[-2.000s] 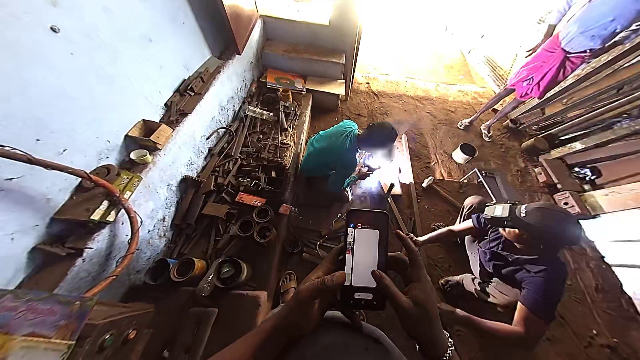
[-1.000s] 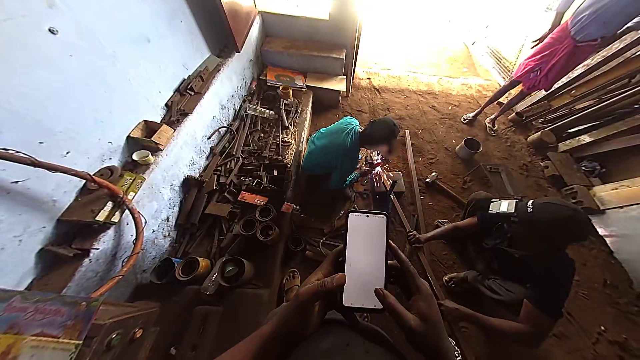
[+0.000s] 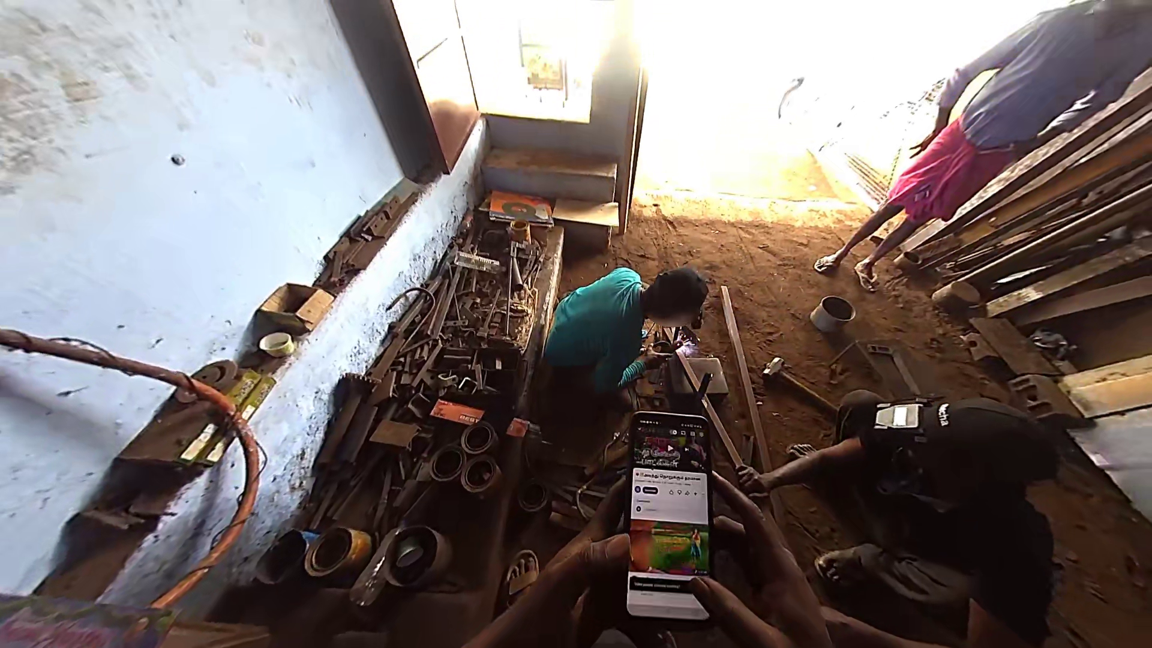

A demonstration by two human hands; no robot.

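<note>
A smartphone [image 3: 669, 513] is held upright at the lower middle of the head view, its lit screen showing pictures and writing. My left hand [image 3: 589, 576] grips its left side, thumb along the edge. On the other side my right hand [image 3: 756, 576] supports it, with the thumb at the lower right of the screen. Beyond the phone a person in a teal shirt [image 3: 594, 324] crouches by a small bright glow at the end of a metal bar [image 3: 711, 409]. A person in dark clothes [image 3: 954, 486], sitting at the right, has a hand on that bar.
Scrap metal and tools [image 3: 486, 306] cover a ledge along the left wall, with metal rings [image 3: 337, 551] nearer. An orange hose [image 3: 247, 486] curves at the left. A hammer [image 3: 801, 385] and a bucket [image 3: 832, 313] rest on the dirt floor. A person in pink cloth [image 3: 954, 171] stands near stacked beams.
The phone screen has gone from a blank white page to pictures and text. The seated person at the right has leaned further forward and down since the earliest frame.
</note>
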